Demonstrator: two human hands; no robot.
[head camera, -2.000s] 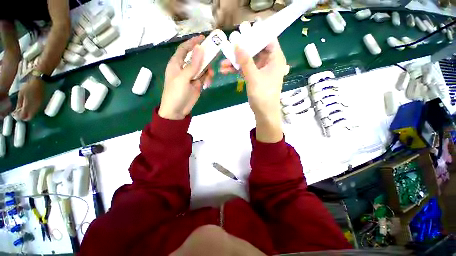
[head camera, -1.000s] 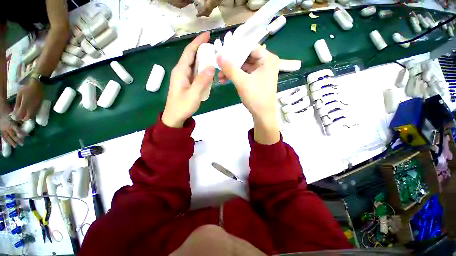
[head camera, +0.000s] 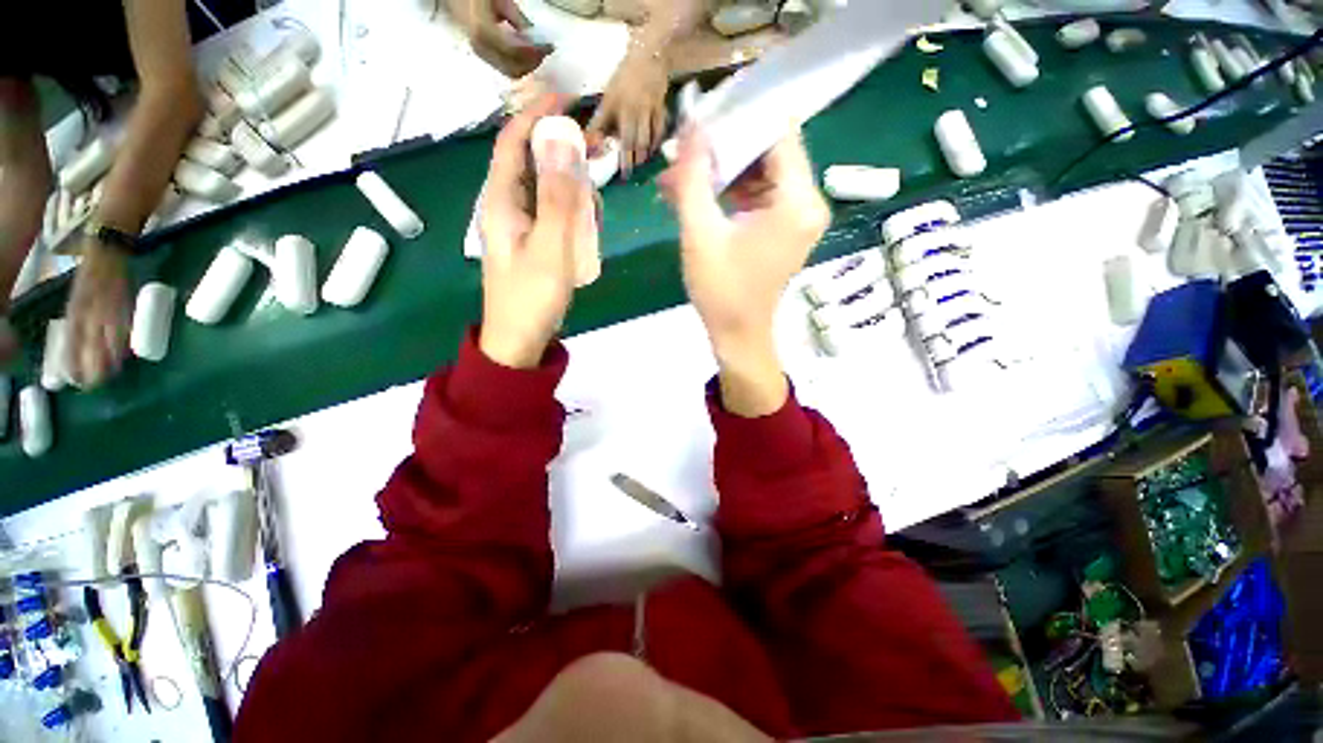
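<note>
My left hand (head camera: 531, 240) is raised over the green belt and holds a white device housing (head camera: 557, 142), the thumb lying along it. More white shows behind that hand, perhaps another housing on the belt. My right hand (head camera: 743, 240) is apart from it on the right and holds a long white label strip (head camera: 813, 90), which slants up to the right and is blurred. Whether a label is on the right fingertips cannot be told. A short pointed grey tool (head camera: 653, 498) lies on the white bench between my sleeves.
The green conveyor belt (head camera: 421, 322) crosses ahead with scattered housings. Other people's hands (head camera: 639, 99) work opposite and at left. Curved white housings (head camera: 943, 290) stand in a row at right, near a blue box (head camera: 1183, 349). A hammer-like tool (head camera: 270, 508) and yellow-black pliers (head camera: 119, 631) lie left.
My hands have moved apart. The housing in my left hand is more upright and shows less. The strip has swung and blurred. Belt housings at left have shifted right. A hand opposite has come closer.
</note>
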